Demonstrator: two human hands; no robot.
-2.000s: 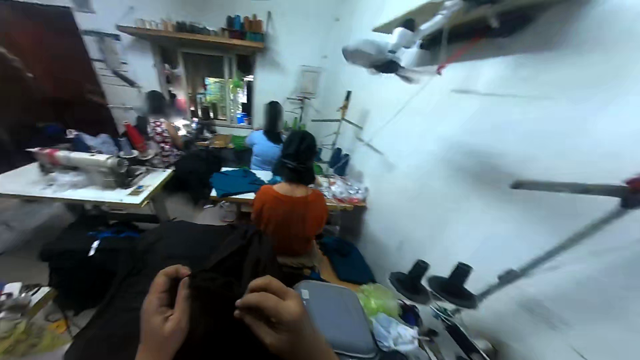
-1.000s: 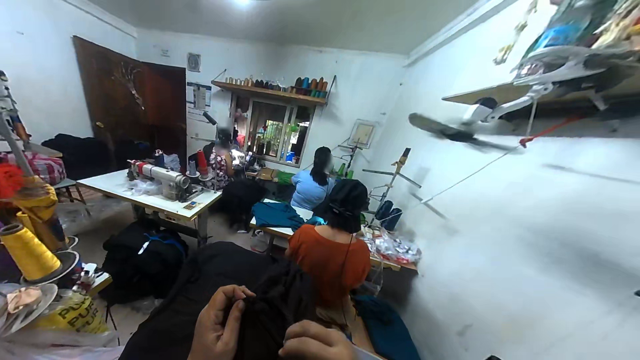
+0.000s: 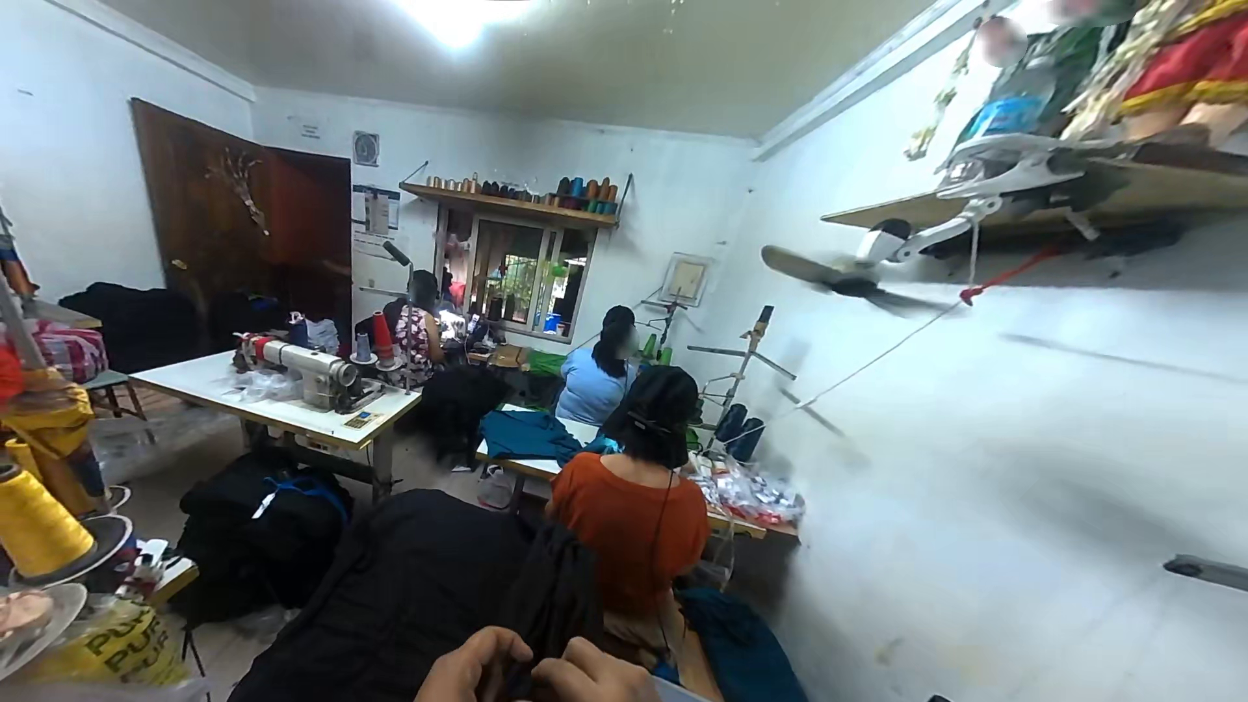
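Observation:
My left hand (image 3: 475, 666) and my right hand (image 3: 597, 673) show at the bottom edge, close together. Both pinch black fabric (image 3: 554, 585) between thumb and fingers, and its lower part is cut off by the frame. A large dark heap of cloth (image 3: 419, 575) lies just beyond and left of my hands. Directly in front sits a person in an orange top (image 3: 634, 522), with their back to me.
Left stands a white table with an industrial sewing machine (image 3: 302, 369); black bundles (image 3: 258, 531) lie below. A yellow thread cone (image 3: 41, 526) is near left. Two people in a blue top (image 3: 593, 385) and a floral top (image 3: 417, 331) sit farther off. A fan (image 3: 858, 273) hangs upper right.
The view has tilted up and turned left. My hands have come closer together and now sit lower in the frame, still on the black fabric.

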